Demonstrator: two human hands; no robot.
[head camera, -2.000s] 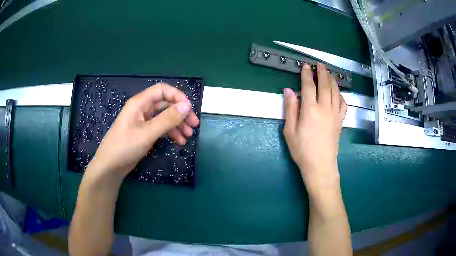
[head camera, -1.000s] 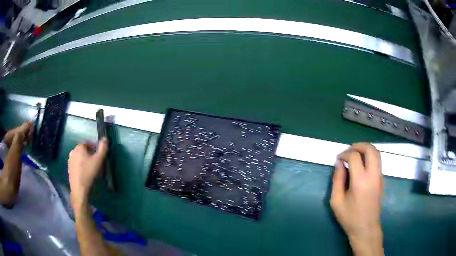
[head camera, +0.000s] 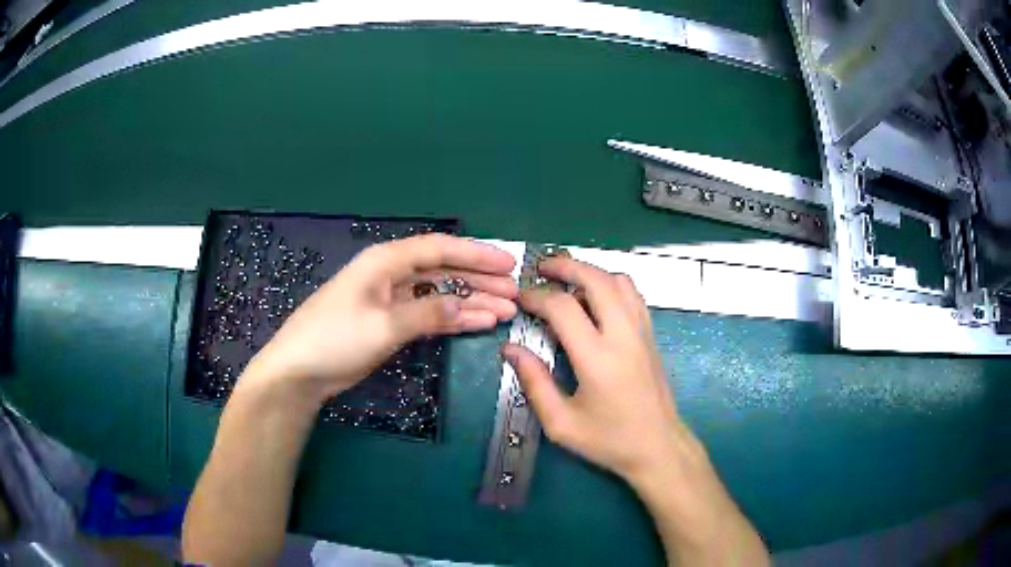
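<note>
A grey-brown fixture bar (head camera: 513, 443) with a row of seats lies just right of the black parts tray (head camera: 208, 382), pointing roughly toward me. My left hand (head camera: 383, 305) is palm up over the tray's right part and cups a few small dark components (head camera: 446, 288) with silvery glints. My right hand (head camera: 593, 360) lies over the upper part of the bar, fingertips at its upper seats; whether they pinch a component is hidden. The tray is scattered with small shiny specks.
A second fixture bar (head camera: 732, 207) lies beside the pointed guide rail (head camera: 710, 164), by the machine frame (head camera: 859, 282) at the right. A white strip (head camera: 100, 245) crosses the green surface under the tray, and another (head camera: 443, 13) curves along the far side. Blue cloth (head camera: 122, 504) shows lower left.
My left hand has come from a bar at the far left to the tray, palm up with components. A fixture bar now lies right of the tray, and my right hand has moved left onto it.
</note>
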